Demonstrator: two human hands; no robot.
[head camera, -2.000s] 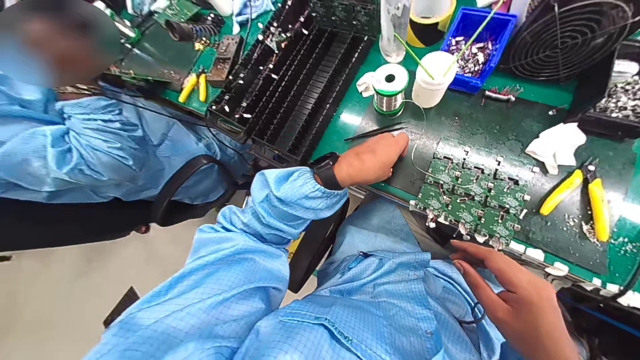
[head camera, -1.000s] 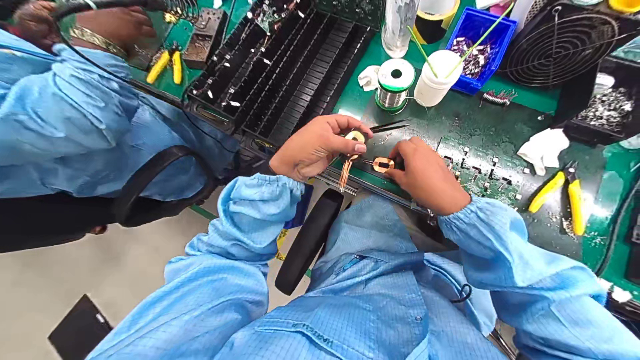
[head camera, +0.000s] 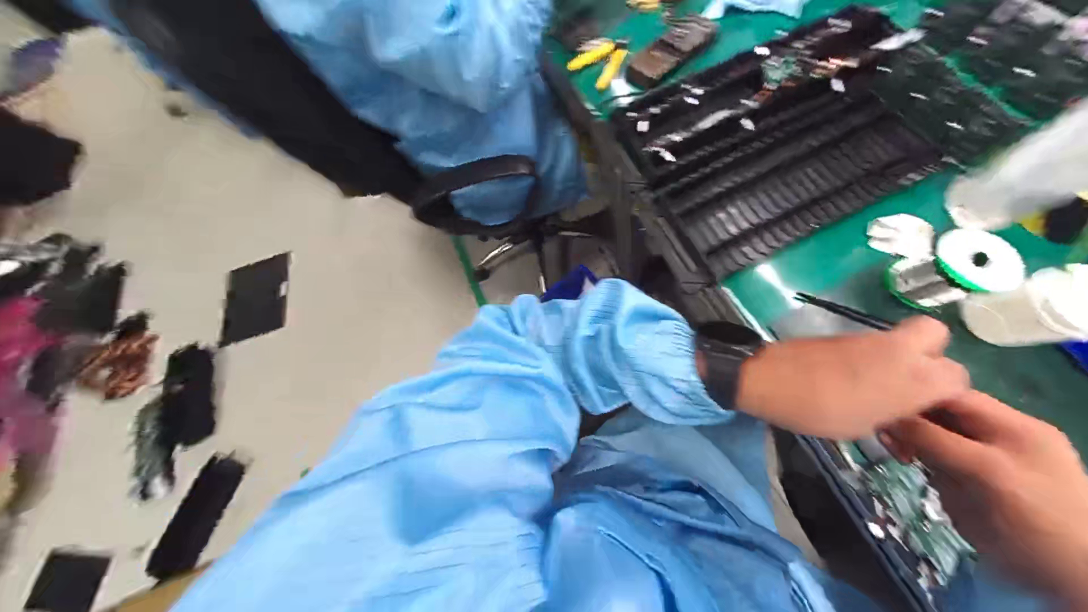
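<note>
My left hand (head camera: 850, 382), with a black watch at its wrist, is over the bench with its fingers bent down. It meets my right hand (head camera: 1003, 484), which is blurred at the right edge. Whatever lies between the fingers is hidden. Green circuit boards (head camera: 914, 510) lie just below both hands at the bench edge. Black tweezers (head camera: 837, 311) point out from behind my left hand. A solder wire spool (head camera: 977, 260) stands beyond them, beside a white plastic bottle (head camera: 1020, 314).
A black slotted rack (head camera: 782, 187) with scattered white bits stands on the green bench. Yellow-handled cutters (head camera: 599, 61) lie beyond it. A co-worker in a blue smock (head camera: 476, 93) is at the upper left. Dark flat pieces (head camera: 257, 297) and other items are on the floor.
The view has swung far to the left. A second ago my hands were apart, each with a copper-coloured coil; now they are together and no coil shows.
</note>
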